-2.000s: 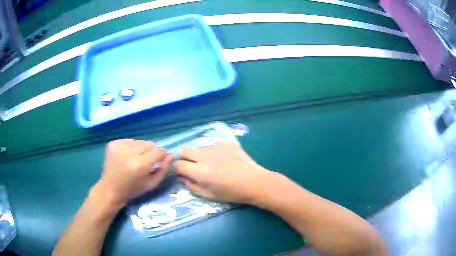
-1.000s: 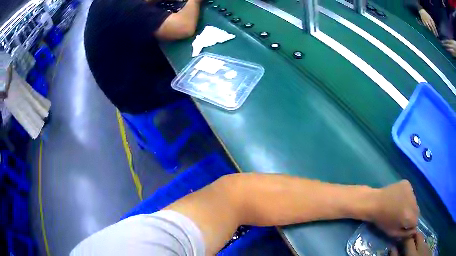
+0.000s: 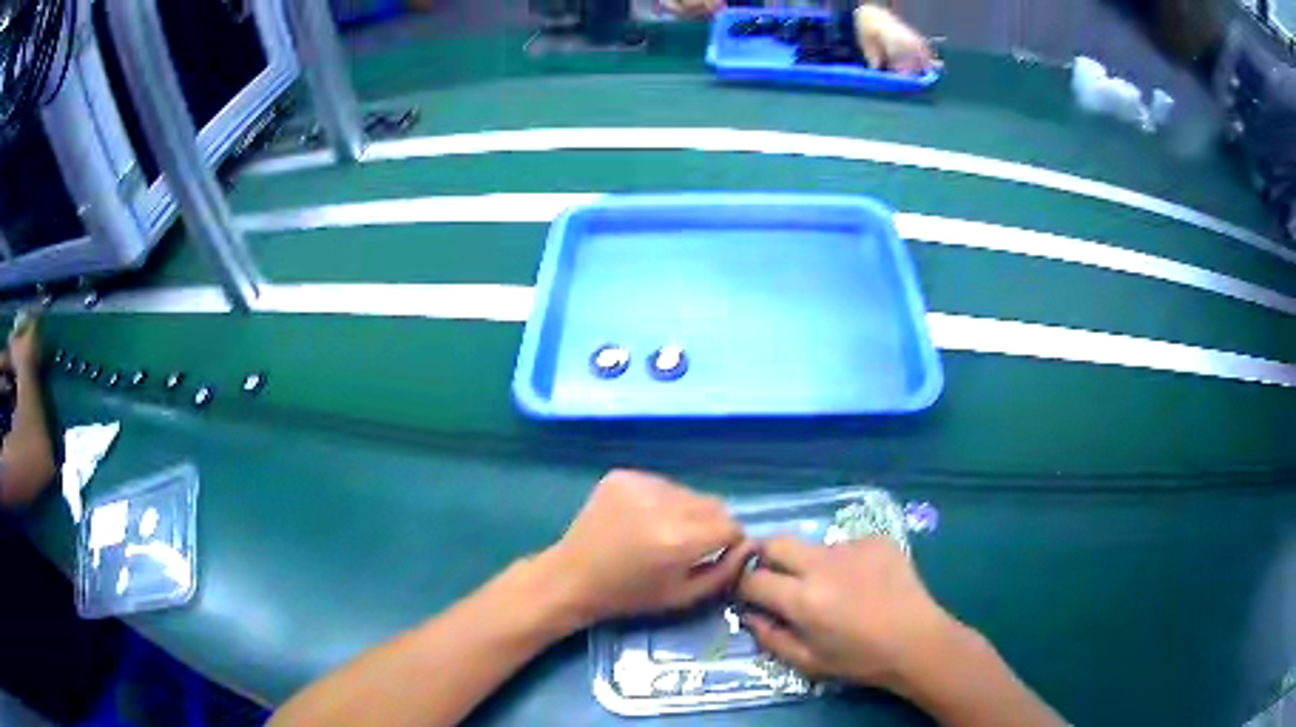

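Observation:
My left hand [image 3: 647,547] and my right hand [image 3: 839,604] meet at the fingertips over a clear plastic box [image 3: 611,696]. My left fingers are pinched on a small dark thing, mostly hidden between the hands; it looks like a round component [image 3: 745,554]. My right fingertips touch it from the right side. Small pale pieces [image 3: 732,619] lie in the box under the hands and along its near edge, and greenish-white ones [image 3: 870,517] at its far right corner. A light-blue tray [image 3: 768,305] beyond holds two round components [image 3: 610,359] at its near left.
A small purple-white thing [image 3: 921,517] is beside the box. At left are a second clear box [image 3: 138,545], a white tissue [image 3: 85,466], a row of round components [image 3: 174,381] and a person's arm [image 3: 26,440]. Metal posts [image 3: 213,227] stand back left. Another hand reaches into a far blue tray [image 3: 824,68].
The view has swung back from the neighbouring worker at left to the blue tray and bench ahead. My hands remain together over the clear box.

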